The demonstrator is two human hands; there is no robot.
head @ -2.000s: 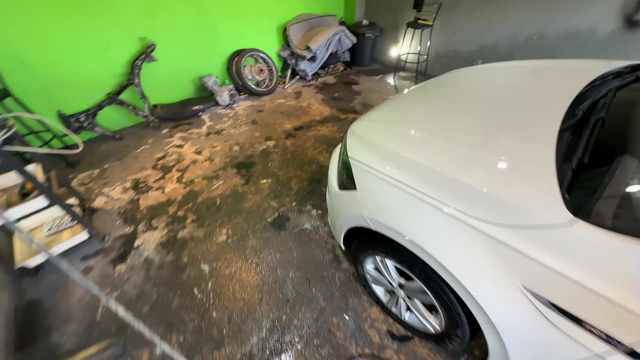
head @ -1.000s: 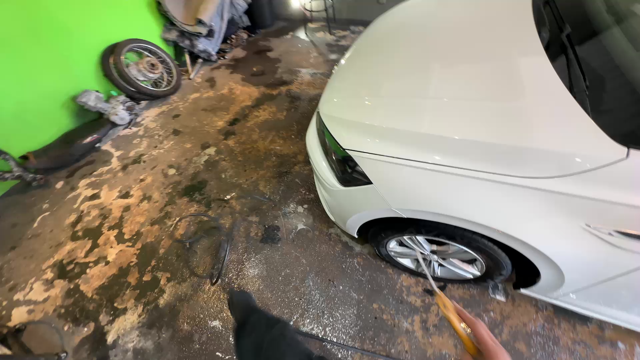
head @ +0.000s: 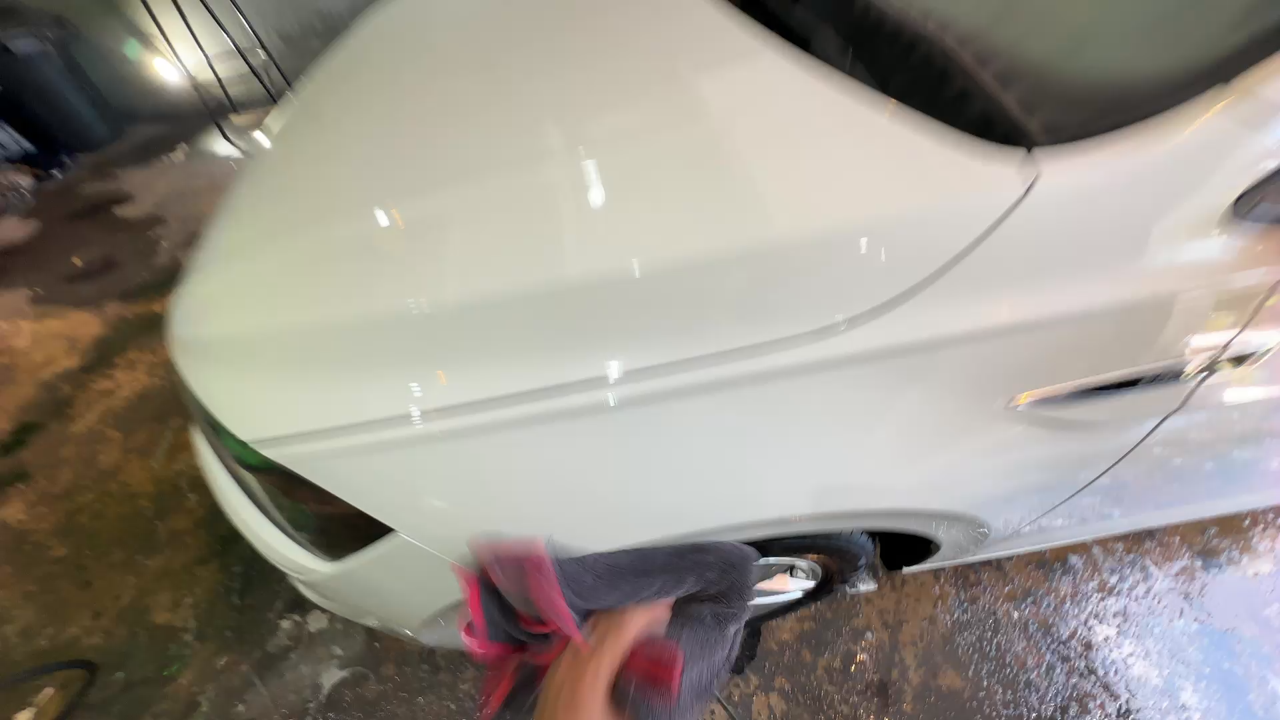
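A dark grey cloth with red edging (head: pixel 660 575) is bunched low in the middle of the head view, in front of the car's front wheel. My left hand (head: pixel 600 655), blurred by motion, grips it from below; most of its fingers are hidden in the folds. Behind it stands a white car, with its hood (head: pixel 560 240), front fender (head: pixel 700 450) and headlight (head: pixel 300 500) in view. Whether the cloth touches the bodywork cannot be told. The front wheel (head: pixel 785 580) is partly covered by the cloth. My right hand is out of view.
Stained, wet-looking floor (head: pixel 90 480) runs along the car's front and side. A black hose or cable (head: pixel 60 665) lies at the lower left. Thin dark metal legs (head: pixel 215 60) and a dark bin (head: pixel 50 90) stand at the upper left.
The hand with the wooden-handled tool, seen at the lower right one second ago, is gone from view. The grey and red cloth now shows in a hand. The view has swung closer over the car.
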